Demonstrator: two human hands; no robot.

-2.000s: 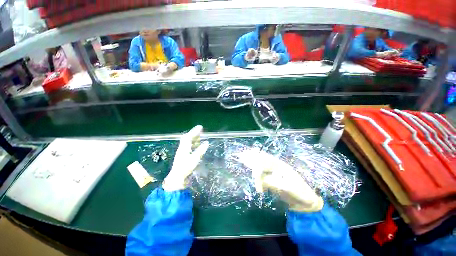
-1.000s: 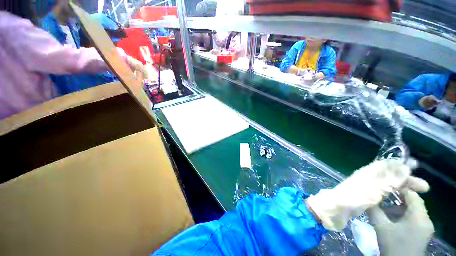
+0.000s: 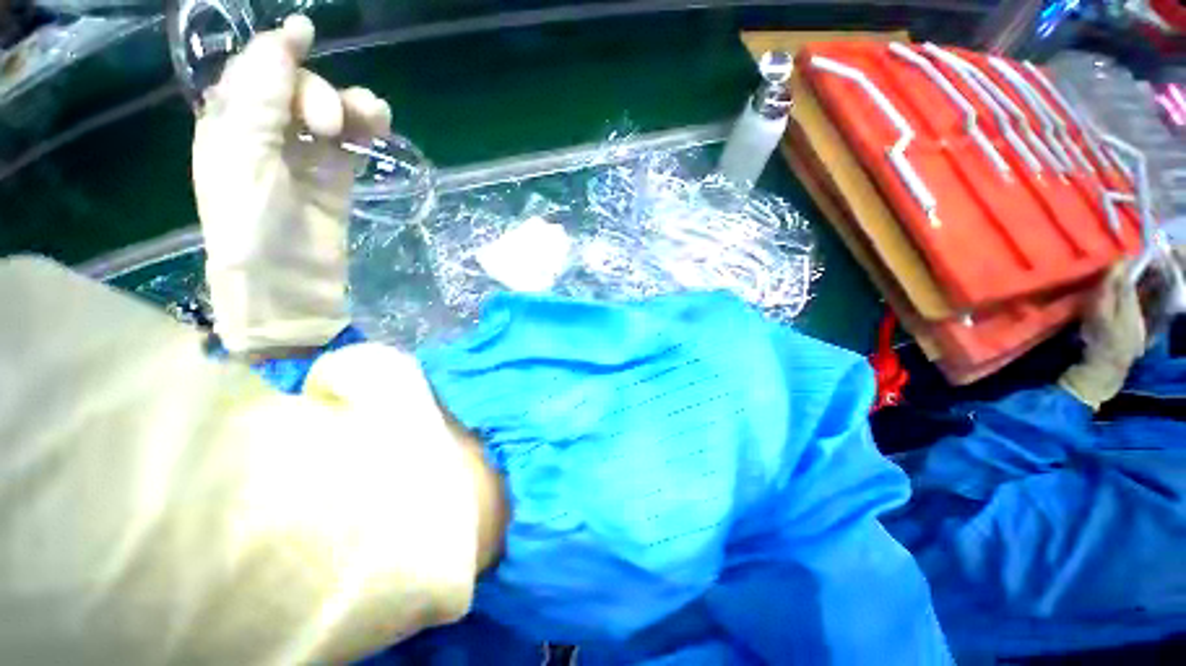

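Note:
My left hand [image 3: 273,195], in a cream glove, is raised at the upper left with its fingers curled on a clear loop [image 3: 397,182]; part of the loop also shows above the fingers. My right hand [image 3: 221,481], gloved, is large and very near the camera at the lower left, its blue sleeve crossing the middle. Its fingers are blurred or cut off by the left edge, so its grip cannot be told. Crinkled clear film [image 3: 728,247] lies on the green bench, with a small white piece [image 3: 527,254] on it.
Red trays [image 3: 897,195] with white bent arms [image 3: 962,104] lie on brown cardboard [image 3: 832,195] at the right. A bottle [image 3: 757,137] stands beside them. Another person's gloved hand [image 3: 1112,338] is at the trays' right edge. A red object [image 3: 888,364] hangs at the bench front.
The view has swung right and down from the carton to the trays. My hands, together at the clear loop before, are now apart; my right hand is much nearer the camera.

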